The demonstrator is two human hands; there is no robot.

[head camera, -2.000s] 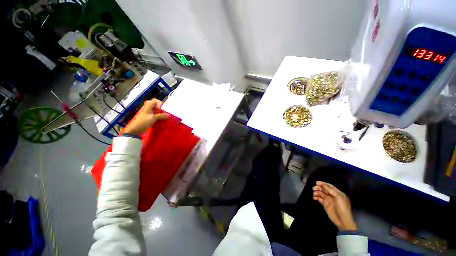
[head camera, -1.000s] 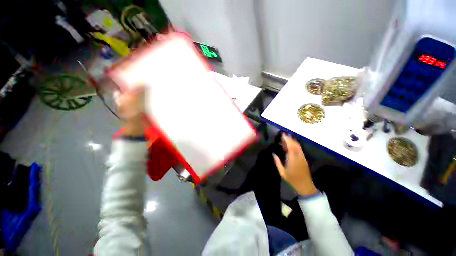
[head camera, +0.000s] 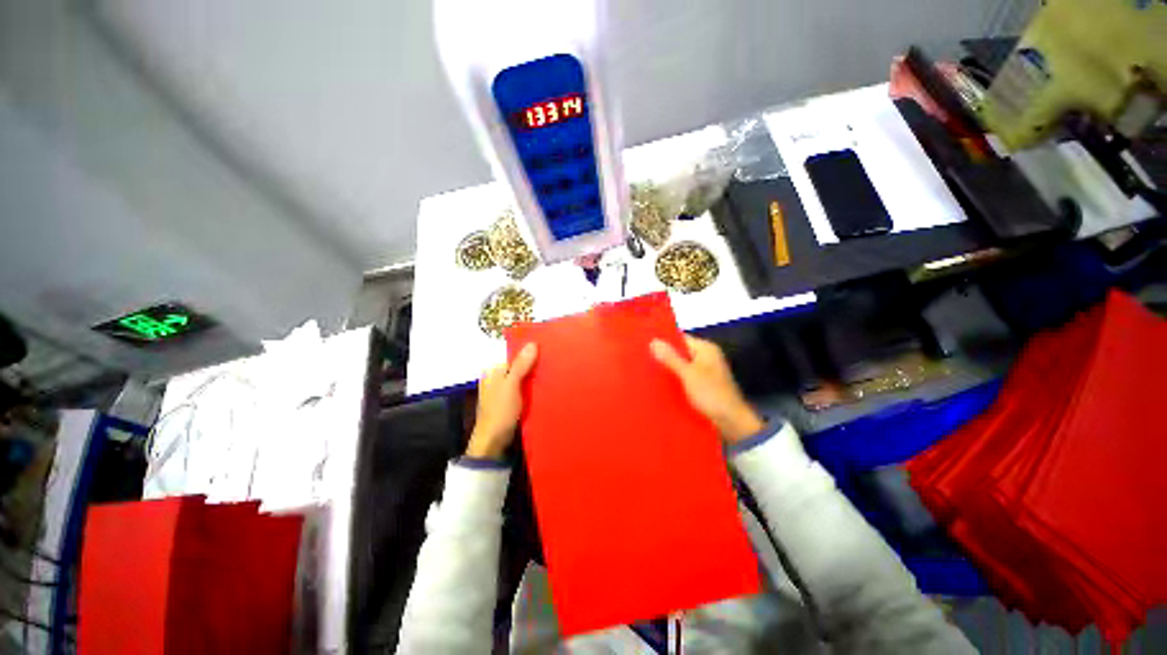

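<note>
A red panel (head camera: 640, 473) lies red face up between my hands, its far edge close to the front of the press (head camera: 550, 141). My left hand (head camera: 500, 403) grips its left edge near the far corner, and my right hand (head camera: 706, 384) grips the right side with the thumb on top. The press counter reads 13314. Small metal tooling (head camera: 591, 266) shows under the head, just beyond the panel. Dishes of gold fasteners stand left (head camera: 507, 311) and right (head camera: 687, 266) of it.
A fanned red panel stack (head camera: 1062, 473) is at the right by blue plastic (head camera: 883, 441). Another red stack (head camera: 192, 576) sits on the left side table (head camera: 335, 384). A black mat (head camera: 819, 250) holds an orange-yellow stick (head camera: 779, 234). A phone (head camera: 847, 195) lies on white paper.
The view has turned right from the left table to the press. The panel has come from the left, turned from white back to red face, and my right hand now holds it too.
</note>
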